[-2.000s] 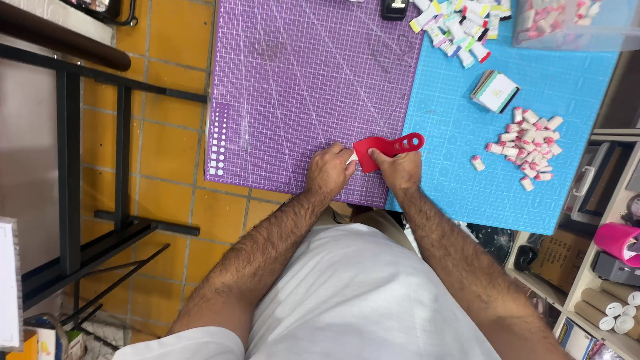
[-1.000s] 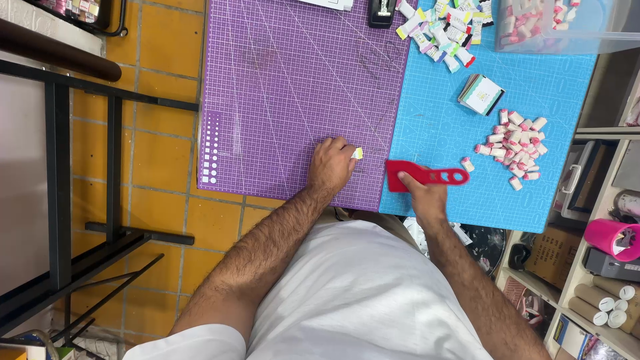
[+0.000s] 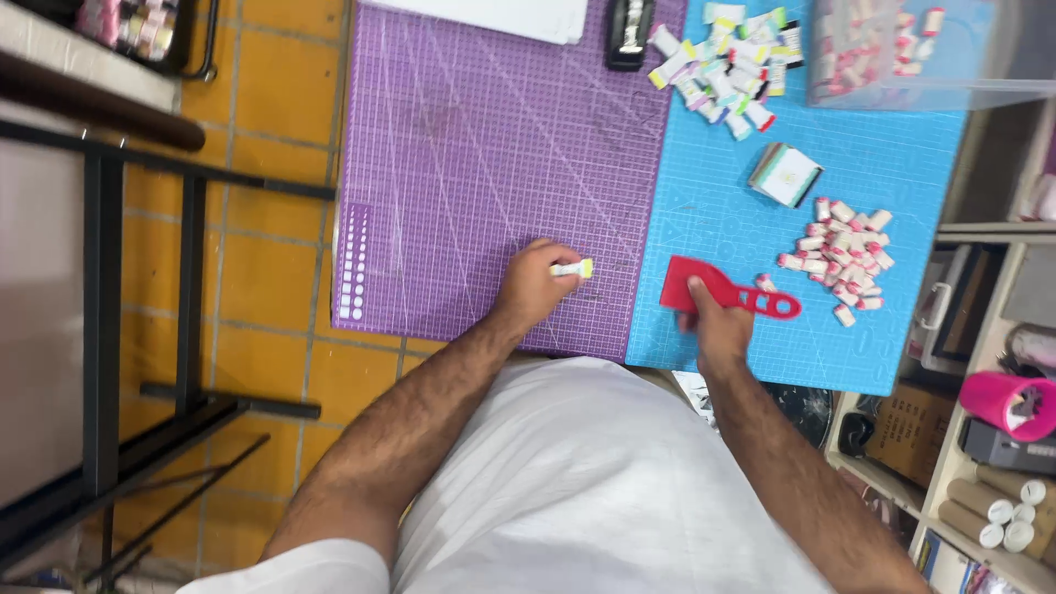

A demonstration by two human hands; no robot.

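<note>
My left hand (image 3: pixel 536 280) pinches a small white roll with yellow ends (image 3: pixel 572 269) above the purple cutting mat (image 3: pixel 495 165). Over the blue cutting mat (image 3: pixel 726 223), my right hand (image 3: pixel 719 326) grips a flat red plastic scraper (image 3: pixel 697 285) by its blade part, the holed handle pointing right. One pink-and-white roll (image 3: pixel 766 283) lies behind the handle. To its right is a pile of similar rolls (image 3: pixel 841 252). A small stack of cards (image 3: pixel 786 175) sits above them, and a heap of small wrapped pieces with coloured ends (image 3: pixel 730 70) lies farther up.
At the upper right stands a clear plastic bin (image 3: pixel 932 95) with more pink-and-white rolls. A black stapler-like object (image 3: pixel 629 33) and white sheets (image 3: pixel 495 12) lie at the far edge. Shelves with a pink cup (image 3: pixel 1008 404) and cardboard tubes (image 3: pixel 982 503) are at the right, a black metal frame (image 3: pixel 103 322) at the left.
Two seconds ago both hands were close together at the red scraper. My right hand has since moved right with it, away from my left hand, where the yellow-ended roll now shows.
</note>
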